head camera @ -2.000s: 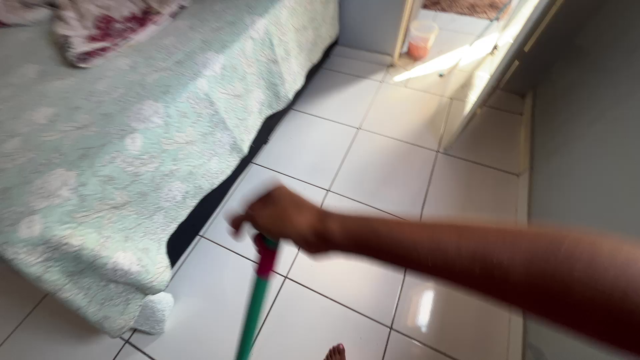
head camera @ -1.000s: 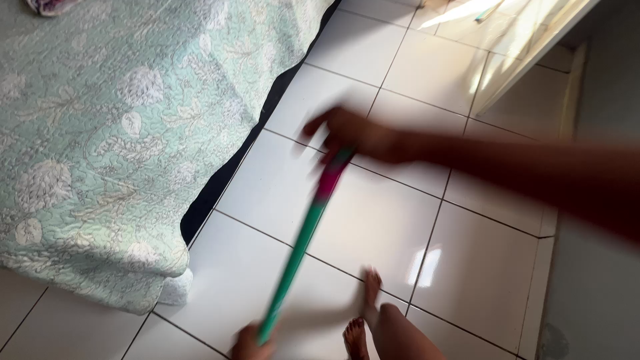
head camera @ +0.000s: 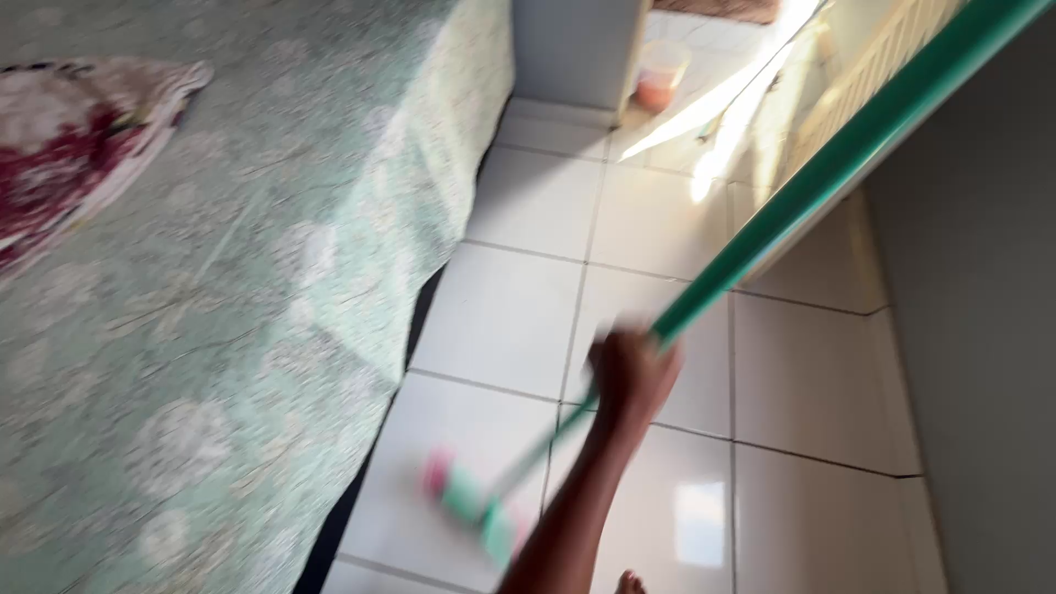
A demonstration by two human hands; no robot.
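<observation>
A green broom handle [head camera: 792, 190] slants across the view, from beyond the upper right corner down to a blurred green and pink broom head [head camera: 478, 507] low on the white tiled floor. My left hand [head camera: 635, 367], its forearm rising from the bottom edge, is closed around the handle partway along. The broom head rests at or just over the tiles beside the bed; blur hides which. My right hand is out of view, as is the handle's upper end.
At left is a bed with a pale green floral cover [head camera: 272, 330] and a red and white patterned cloth [head camera: 74, 157]. A grey wall [head camera: 973, 272] stands at right. Ahead are a doorway, a clear cup with reddish contents [head camera: 658, 78] and a brown mat [head camera: 726, 8]. My toes show below.
My right hand, seen earlier at the handle's top end, has left the view. The broom head has come into view, and my left hand shows farther up in the picture. The view has shifted.
</observation>
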